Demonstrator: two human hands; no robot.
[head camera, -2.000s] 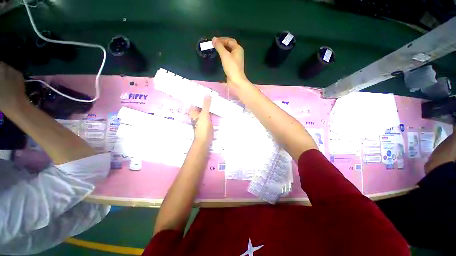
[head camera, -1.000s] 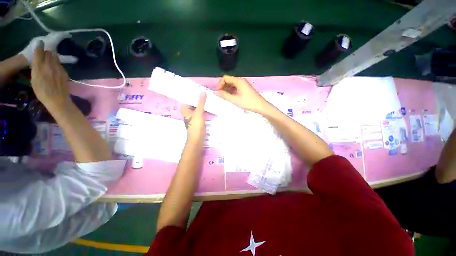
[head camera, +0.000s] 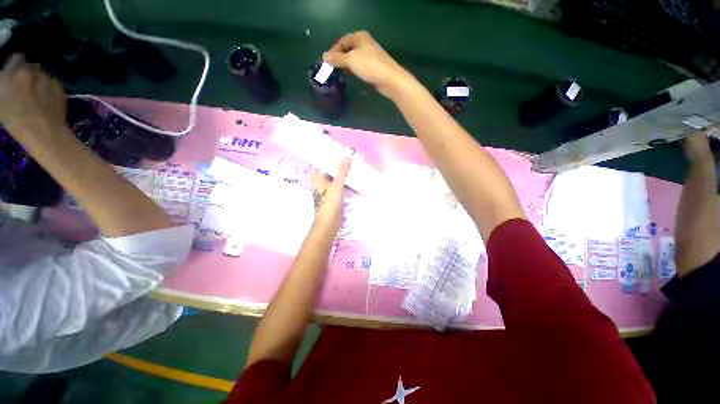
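Observation:
My right hand (head camera: 359, 59) reaches over the green belt and pinches a small white sticker (head camera: 324, 72) at the top of a black cylinder (head camera: 328, 99). The sticker is slanted; whether it touches the cylinder is hard to tell. My left hand (head camera: 331, 188) holds a long white label strip (head camera: 316, 144) over the pink bench. To the right, another black cylinder (head camera: 457, 93) carries a white sticker, and a further one (head camera: 553, 101) does too. A cylinder to the left (head camera: 251, 67) shows no sticker.
Overexposed white sheets (head camera: 442, 280) lie right of centre, spare strips (head camera: 260, 209) left of centre. A neighbour's arm (head camera: 87, 170) and white cable (head camera: 197, 87) are at left. A grey metal bar (head camera: 624, 130) slants at right, near another person's arm (head camera: 696, 213).
My right hand has moved from beside the strip out to the belt with a sticker, at a different cylinder. The stickered cylinders appear further right. The left neighbour's hand has moved left.

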